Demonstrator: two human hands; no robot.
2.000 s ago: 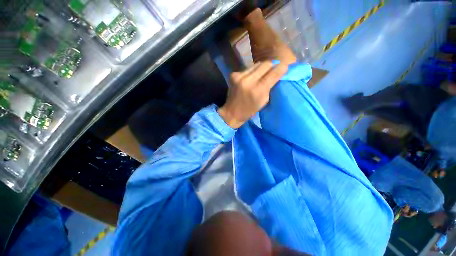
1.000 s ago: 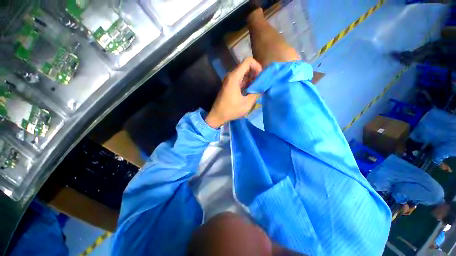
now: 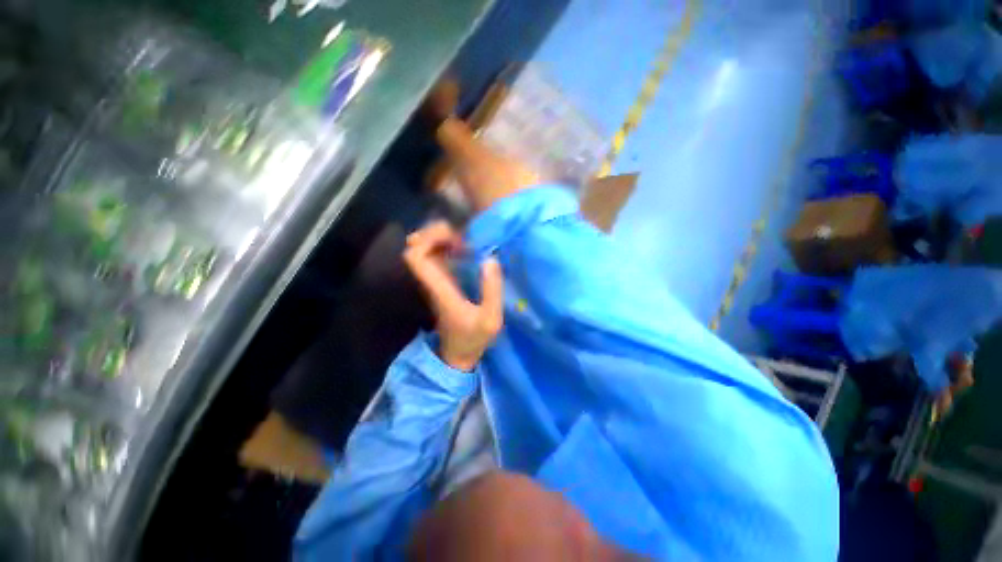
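My left hand (image 3: 459, 302) is bare, thumb and fingers apart, beside the rolled blue cuff (image 3: 516, 214) of my right sleeve. No object shows in it. My right forearm is bare and stretches up and left from the cuff. My right hand (image 3: 442, 99) is small, dark and blurred at the bench edge; its fingers cannot be made out. The clear blister tray (image 3: 203, 357) with blurred green circuit boards (image 3: 104, 225) fills the left side.
A green and purple item (image 3: 341, 75) lies on the dark green bench (image 3: 423, 38) beyond the tray. Below the edge are a carton flap (image 3: 610, 200) and a pale grid of trays (image 3: 544, 126). At right are people in blue smocks (image 3: 917, 318) and a brown box (image 3: 838, 234).
The view has swung, bringing more tray and bench into the picture. My left hand has let go of the right cuff, and its fingers have spread.
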